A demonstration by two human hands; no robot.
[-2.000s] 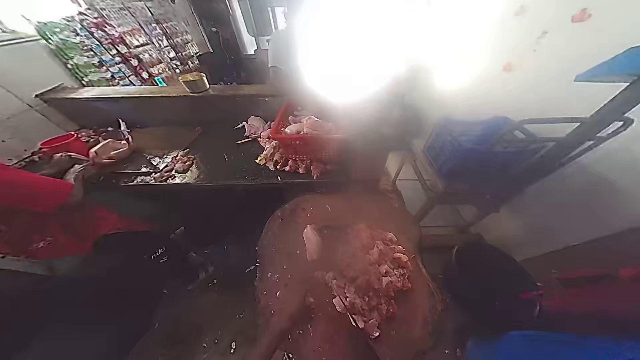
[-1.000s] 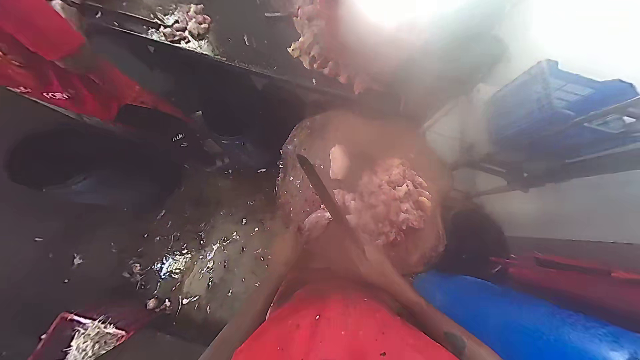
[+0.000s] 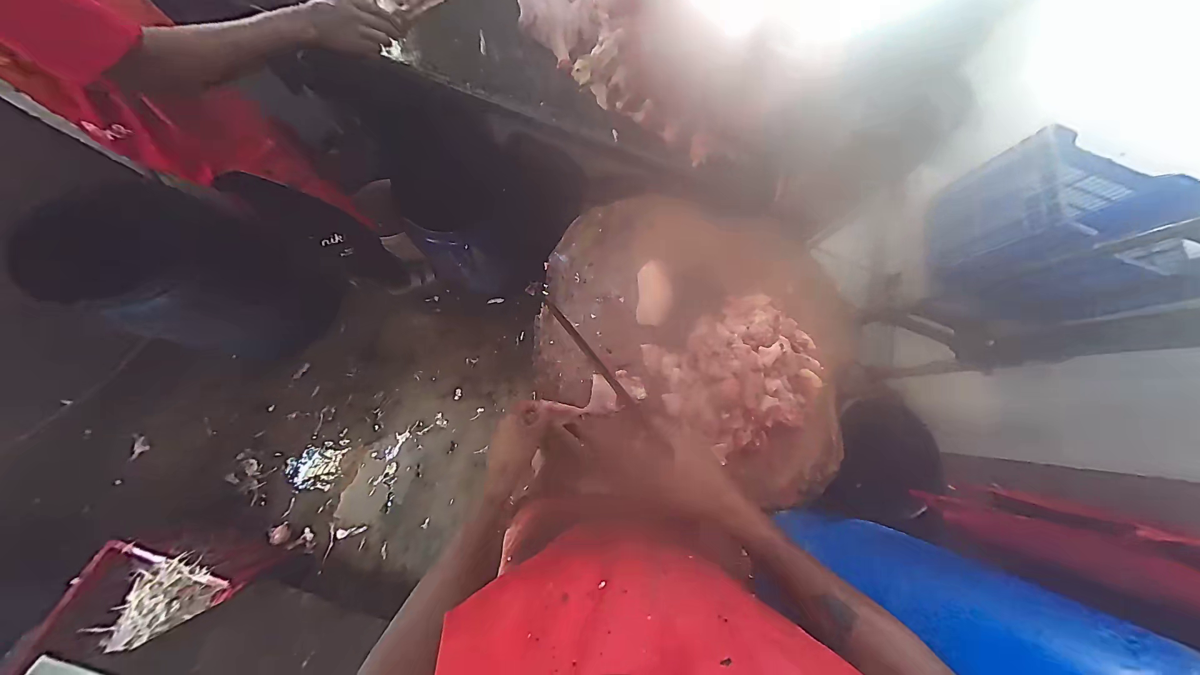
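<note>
A round chopping block (image 3: 600, 244) stands in front of me, with a heap of cut raw meat pieces (image 3: 764, 370) on its right half. One pale oblong piece of meat (image 3: 653, 292) lies apart toward the far side. My right hand (image 3: 670, 459), blurred by haze, is at the block's near edge, closed at the near end of a knife (image 3: 588, 349) whose blade points far left. My left hand (image 3: 534, 427) is at the near left edge, against a pale piece of raw meat (image 3: 600, 398); its fingers are partly hidden.
A co-worker's hand (image 3: 356, 23) is over the dark counter (image 3: 469, 80) at the far left. More raw meat (image 3: 609, 66) lies on that counter. A blue crate (image 3: 1012, 225) is at right, a blue barrel (image 3: 900, 581) near right. Scraps litter the wet floor (image 3: 394, 506).
The co-worker's hand has come into view at the counter. My hands and the knife, not seen two seconds ago, are over the block. The view has tilted down strongly.
</note>
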